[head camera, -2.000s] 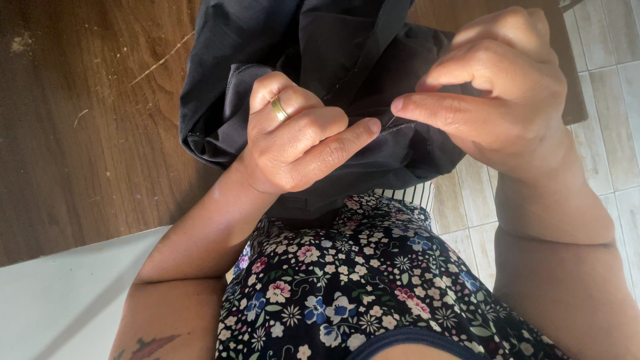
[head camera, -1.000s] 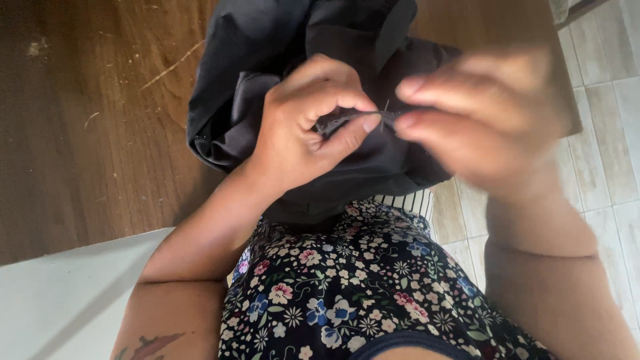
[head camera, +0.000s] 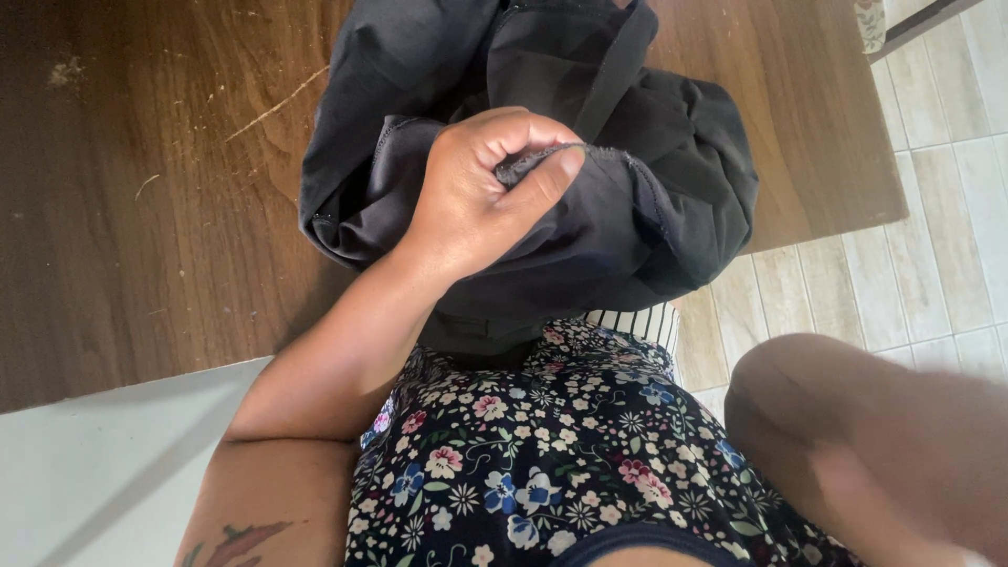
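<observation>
Dark fabric (head camera: 583, 260) with stitched seams lies bunched over the table edge and down against the floral garment. My left hand (head camera: 504, 181) is closed on a folded, seamed edge of it, pinched between thumb and index finger near the middle of the cloth. Small light stitches or frayed threads show along that edge, to the right of the thumb. At the lower right only my bent right arm shows, strongly blurred; the right hand itself cannot be made out, nor can anything it may hold.
A brown wood-grain table (head camera: 157, 220) with scratches lies under the fabric and to the left. Its right corner ends over a tiled floor (head camera: 937, 236). A white surface (head camera: 118, 449) is at the lower left. Black-and-white striped cloth (head camera: 642, 323) shows below the fabric.
My right hand, earlier at the fabric edge beside my left fingers, has moved away, with the arm now bent at the lower right. My left hand keeps its pinch from a second ago.
</observation>
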